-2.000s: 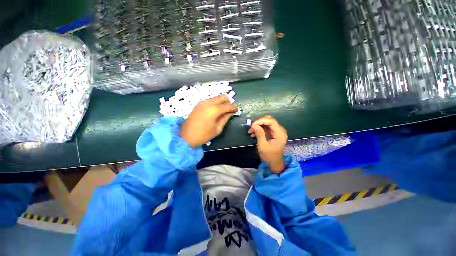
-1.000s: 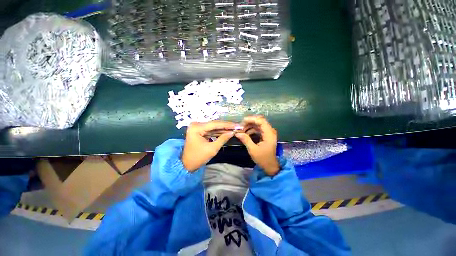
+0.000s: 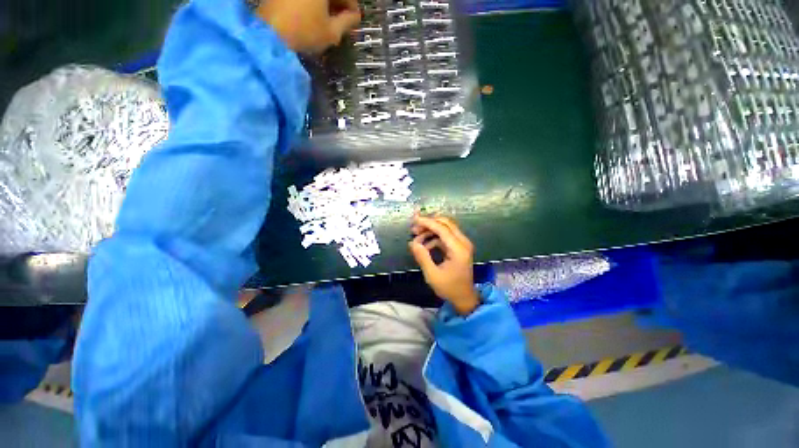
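Note:
My left hand is over the clear parts tray at the top, partly cut off by the upper edge. Its fingertips point down at the tray's rows; what they hold cannot be told. The tray holds rows of small silvery parts, and my left sleeve hides its left side. A loose pile of white pieces lies on the green surface below it. My right hand is near the bench's front edge, right of the pile. Its fingers are curled with a small gap to the thumb, and nothing shows between them.
Stacked clear trays stand at the right. A large clear bag of white pieces is at the left, partly behind my left sleeve. A blue bin with a glittering grey mass sits below the bench edge. Blue clothing of another person shows at the far right.
My left hand has left my right hand and moved up to the tray. My right hand stays near the bench edge, fingers slightly apart. The white piece seen between my hands no longer shows there.

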